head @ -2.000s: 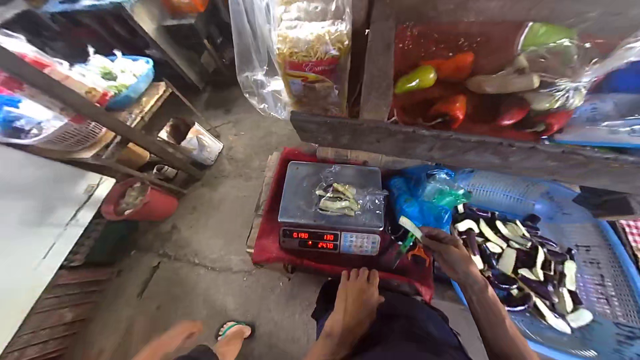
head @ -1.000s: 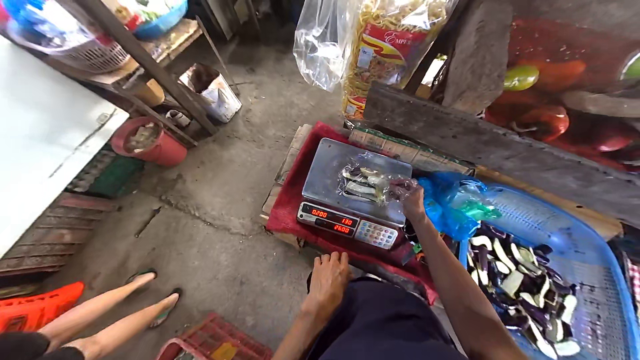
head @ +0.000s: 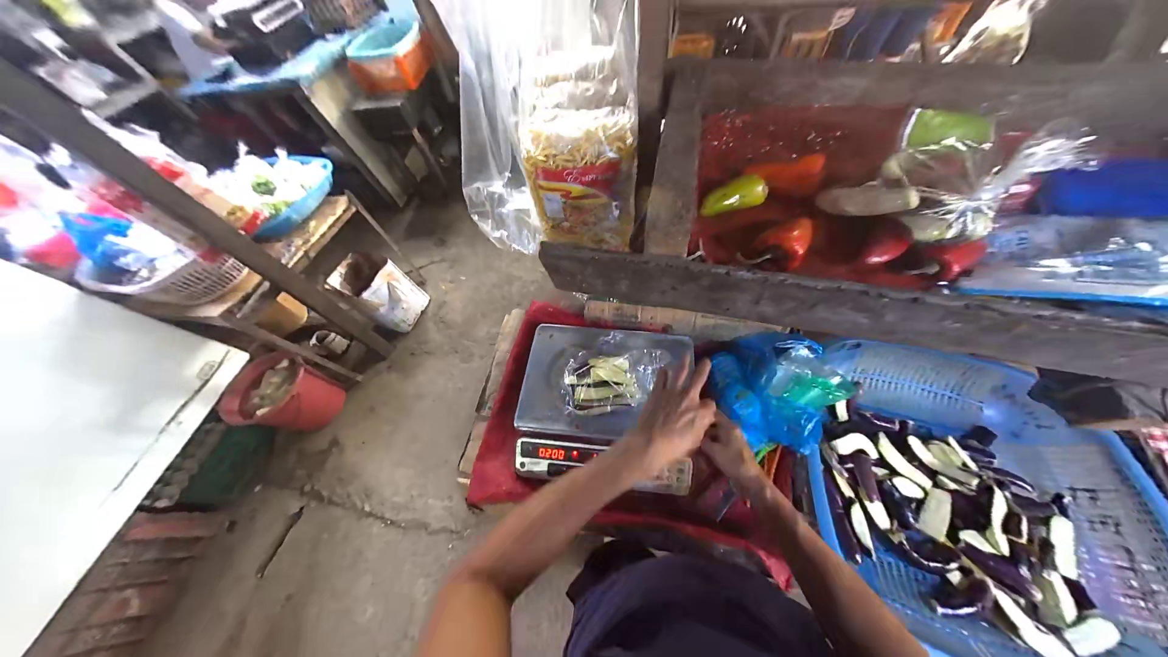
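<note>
A digital scale [head: 538,401] with a lit red display stands on a red cloth [head: 497,474]. On its pan lies a clear plastic bag of sliced eggplant [head: 602,381]. My left hand [head: 675,415] reaches over the right edge of the scale, fingers extended, near the bag. Close beside it, partly behind it, my right hand [head: 725,443] has its fingers bent; what it may hold is hidden. Blue plastic bags [head: 744,392] lie just past both hands. To the right, cut eggplant pieces [head: 940,511] fill part of a blue plastic basket [head: 1086,484].
A wooden stall ledge [head: 821,319] runs behind the scale, with peppers [head: 785,242] in a red-lined bin. A bag of noodles [head: 584,182] hangs above the floor. At left are a red bucket [head: 310,406], a white container [head: 397,297] and a shelf with baskets.
My left hand has moved from the near side of the scale up over its right edge. My right hand has drawn back from the bag on the pan. The view has shifted.
</note>
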